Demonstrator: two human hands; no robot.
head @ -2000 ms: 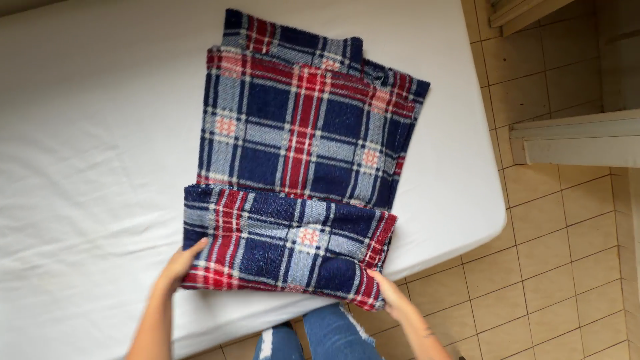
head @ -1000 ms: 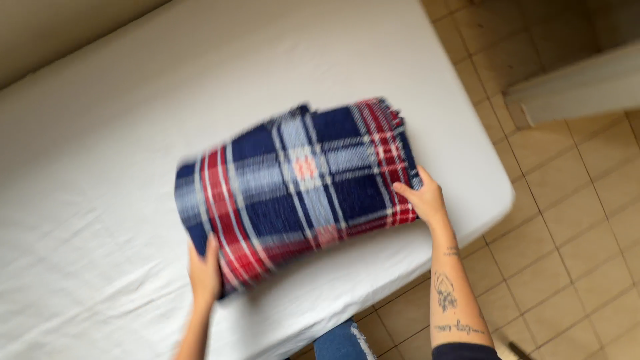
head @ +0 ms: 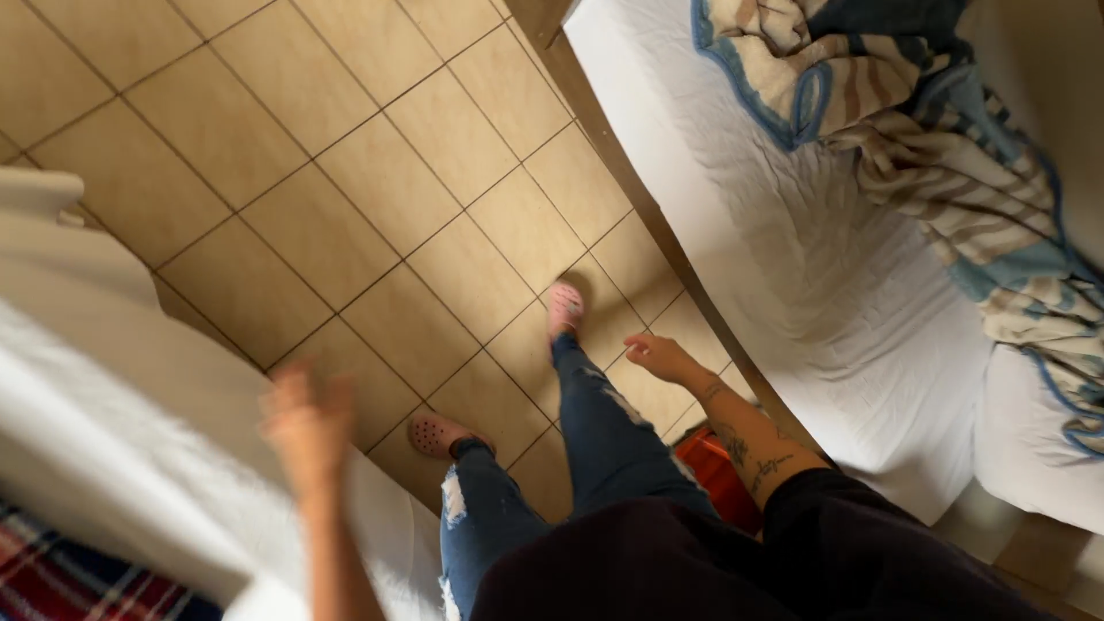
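My left hand point(head: 310, 418), blurred, is raised with nothing in it beside the edge of a white-covered bed point(head: 207, 466). My right hand point(head: 662, 355) is empty over the tiled floor, its fingers loosely curled. Part of the plaid blanket point(head: 78, 569), navy, red and white, lies on that bed in the lower left corner, away from both hands. To the right, a striped fleece blanket point(head: 931, 172) with blue edging lies rumpled on a second bed with a white sheet point(head: 733, 224).
Tiled floor point(head: 388, 190) runs between the two beds. The second bed has a wooden side rail point(head: 655, 224). A red plastic object point(head: 716, 474) stands near my right forearm. Pink clogs point(head: 566, 302) are on my feet.
Both hands have let go of the plaid blanket, which they held folded one second ago. The view has swung round to the floor and the second bed.
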